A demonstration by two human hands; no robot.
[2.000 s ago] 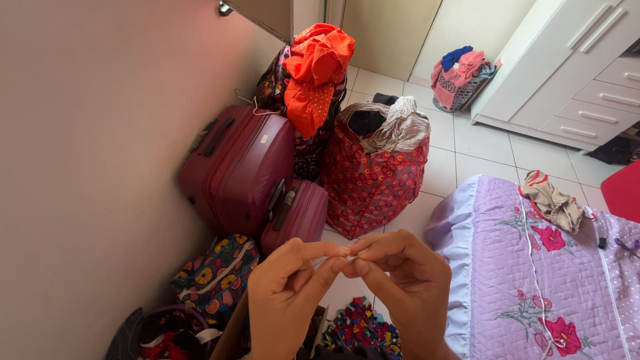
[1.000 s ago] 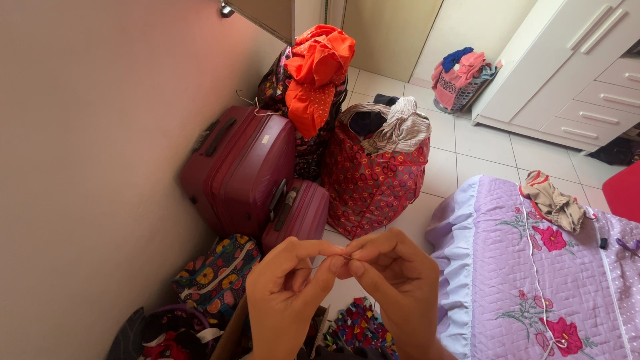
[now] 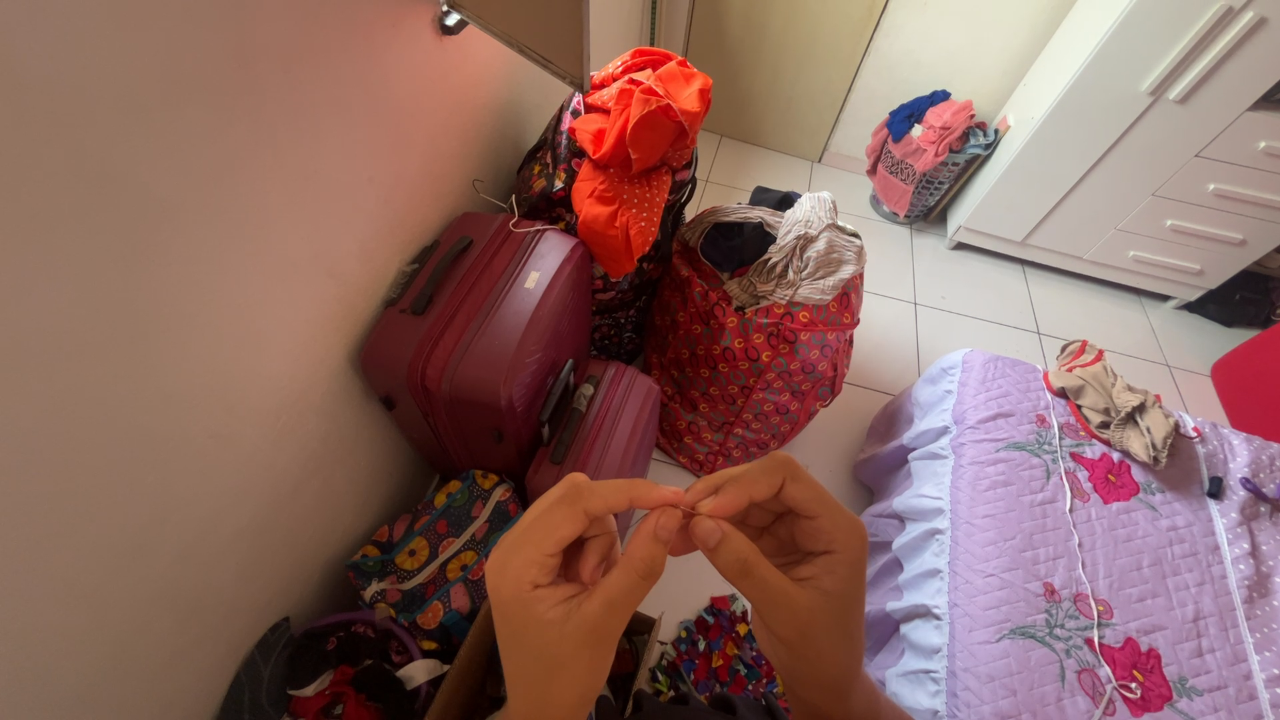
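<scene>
My left hand (image 3: pixel 585 580) and my right hand (image 3: pixel 785 560) meet at the fingertips, low in the middle of the view. A very thin piece, like a thread or a fine needle (image 3: pixel 688 510), spans the small gap between the two thumbs and index fingers. Both hands pinch it; its exact kind cannot be told. Behind the hands stand a small maroon suitcase (image 3: pixel 607 425) and a red patterned bag (image 3: pixel 755 370) with clothes at its top. To their right is a bed with a quilted lilac cover (image 3: pixel 1010 560), on which a white cord (image 3: pixel 1075 540) lies.
A large maroon suitcase (image 3: pixel 480 340) stands by the wall, near a dark bag topped with orange cloth (image 3: pixel 640 120). A fruit-print bag (image 3: pixel 435 550) is at lower left. Farther off are a laundry basket (image 3: pixel 915 185) and a white wardrobe (image 3: pixel 1110 130). Beige clothing (image 3: pixel 1110 400) lies on the bed.
The fingertips have shifted slightly, and the thin piece shows between them now. The hands remain together in nearly the same place.
</scene>
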